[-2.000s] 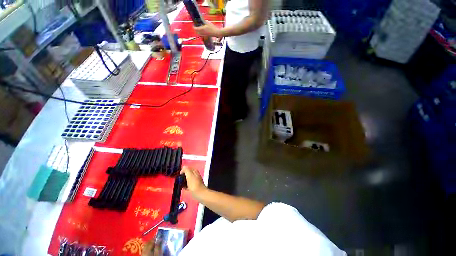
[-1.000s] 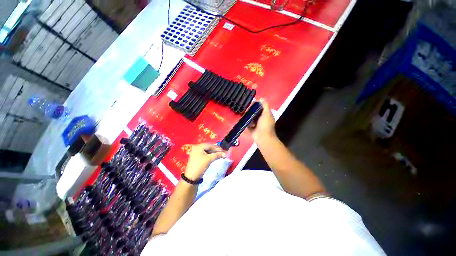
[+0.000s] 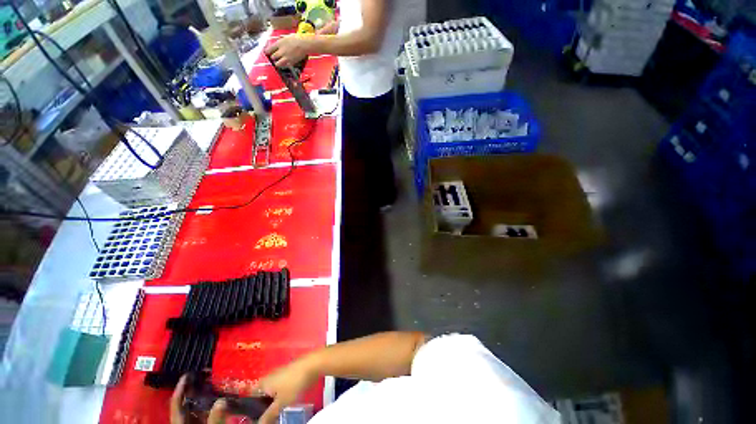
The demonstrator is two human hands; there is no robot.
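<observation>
A black housing (image 3: 242, 406) lies across between my hands at the bottom of the picture, blurred. My left hand (image 3: 197, 404) grips its left end, and the picture's lower edge cuts this hand off. My right hand (image 3: 290, 387) is on its right end. Loose black housings (image 3: 232, 300) lie side by side in a block on the red cover, with a second, shorter row (image 3: 189, 352) nearer me. A pale blue-white packet (image 3: 296, 414) shows at the table edge below my right hand.
A teal box (image 3: 79, 358) and perforated trays (image 3: 133, 242) stand at the left. A black cable (image 3: 240, 175) crosses the red cover (image 3: 249, 211). Another person (image 3: 365, 50) holds a dark part farther along. A blue crate (image 3: 477, 147) and cardboard box (image 3: 506, 195) stand right.
The view has swung back up along the table. The housing, steeply slanted between my hands one second ago, is now nearly level at the picture's bottom. The bagged parts have left the view.
</observation>
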